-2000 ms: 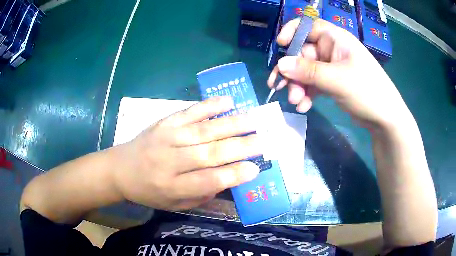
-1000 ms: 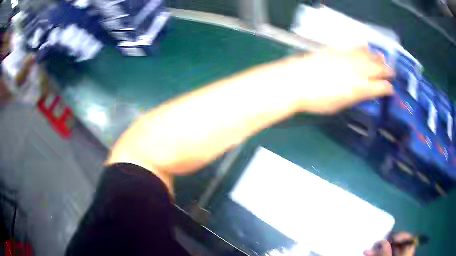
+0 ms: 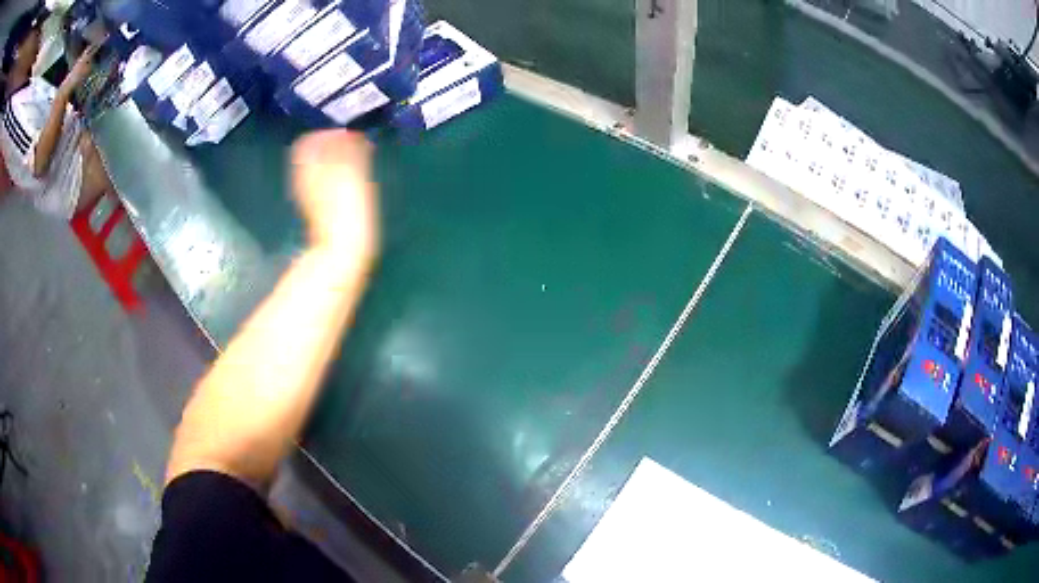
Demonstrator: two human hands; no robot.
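Note:
My left hand [image 3: 333,177] is blurred, reaching out over the green bench just in front of the stacked blue cartons [image 3: 268,51]; its fingers are not clear and no carton shows in it. The stacked cartons have white labels on their ends. One carton [image 3: 450,82] lies at the right of the pile with its phone picture up. The white sheet [image 3: 695,535] lies at the near edge, cut off by the frame. My right hand is out of view.
A row of blue cartons [image 3: 951,342] stands at the right. Printed label sheets [image 3: 860,171] lie behind the metal rail [image 3: 570,105], beside an upright post [image 3: 664,68]. A person [image 3: 51,131] and red stool [image 3: 112,253] are at the far left.
My left hand has moved from the carton on the sheet, past the right-hand row, to the left pile. The view has turned left. My right hand and its tool have left view.

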